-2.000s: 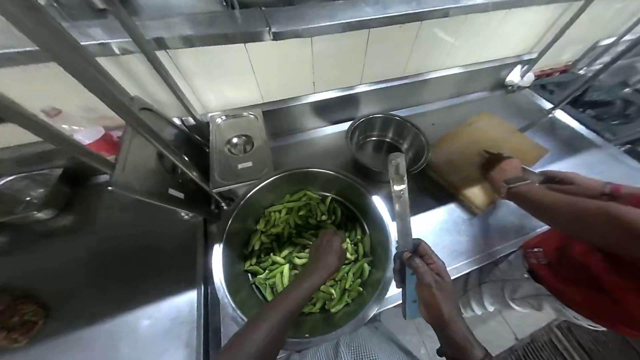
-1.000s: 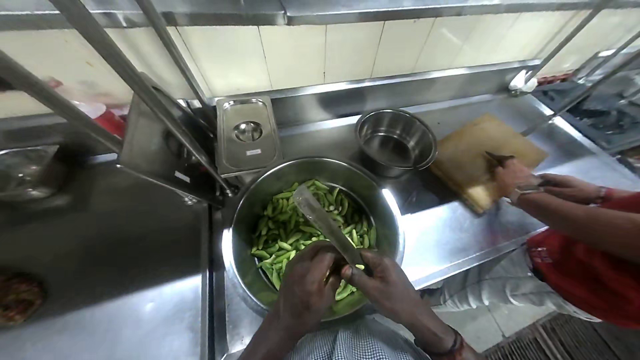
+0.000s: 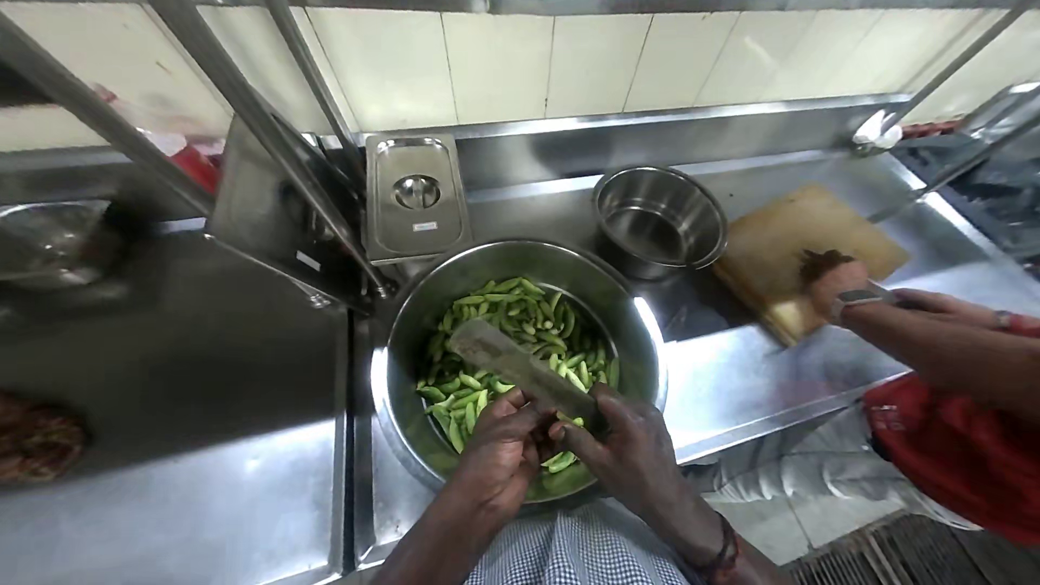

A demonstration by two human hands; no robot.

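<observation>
A large round steel pot holds many small green pod-like vegetables. Over it, my right hand grips a broad flat metal blade, likely a knife or cleaver, which points up and left across the pot. My left hand is beside the lower end of the blade, its fingers pinched together at a small green piece mostly hidden by them. The two hands are close together above the near side of the pot.
A steel bowl stands behind the pot, right of a lidded steel pan. At right, a co-worker's hands work on a wooden cutting board. Metal shelf posts rise at left.
My left hand has come up out of the pot to meet my right hand. The blade, upright at the pot's right side two seconds ago, now slants over the vegetables.
</observation>
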